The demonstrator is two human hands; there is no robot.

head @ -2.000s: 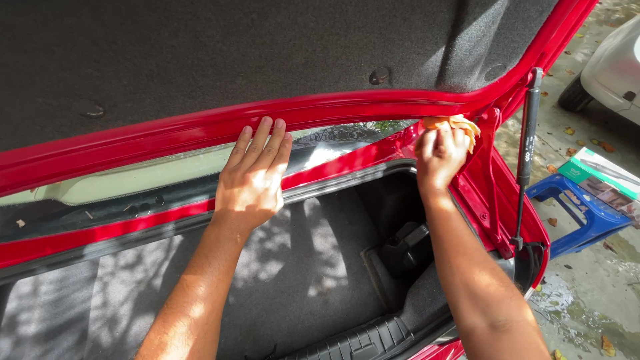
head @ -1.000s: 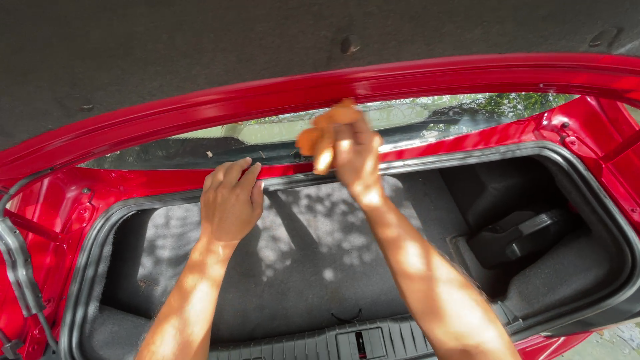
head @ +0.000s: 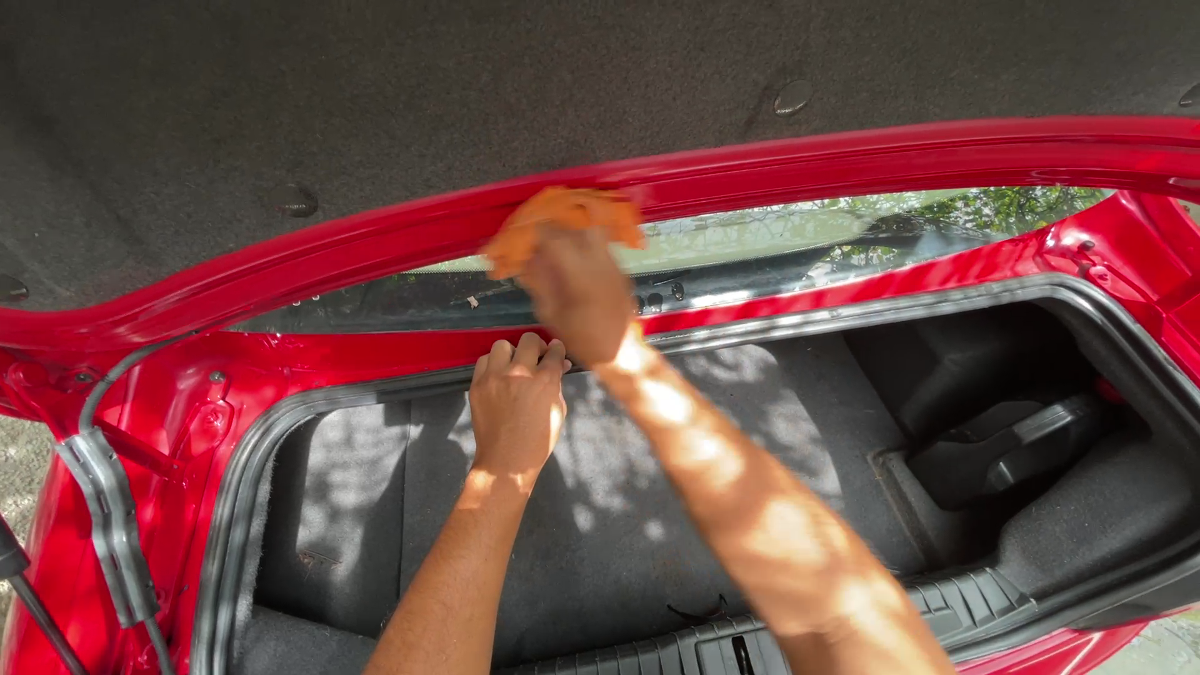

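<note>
My right hand [head: 581, 291], blurred, holds an orange cloth [head: 562, 225] against the red lower edge of the raised trunk lid [head: 375, 248]. Just below and to its left, my left hand [head: 518, 389] rests with bent fingers on the black rubber seal [head: 412, 382] at the front-seat side of the trunk opening. Behind the cloth, part of the rear window [head: 750, 253] is hidden. Dark grey lining [head: 375, 103] covers the underside of the lid.
The carpeted trunk floor [head: 637, 487] lies beneath my forearms. A black item [head: 1012, 450] sits in the right recess. A sheathed cable [head: 111, 525] and a strut rod [head: 42, 619] stand at the left. The ribbed black sill trim [head: 966, 600] runs along the near edge.
My right hand has moved left from the right corner of the lid with the cloth. My left hand, on the red edge two seconds ago, is on the seal. The view has swung left.
</note>
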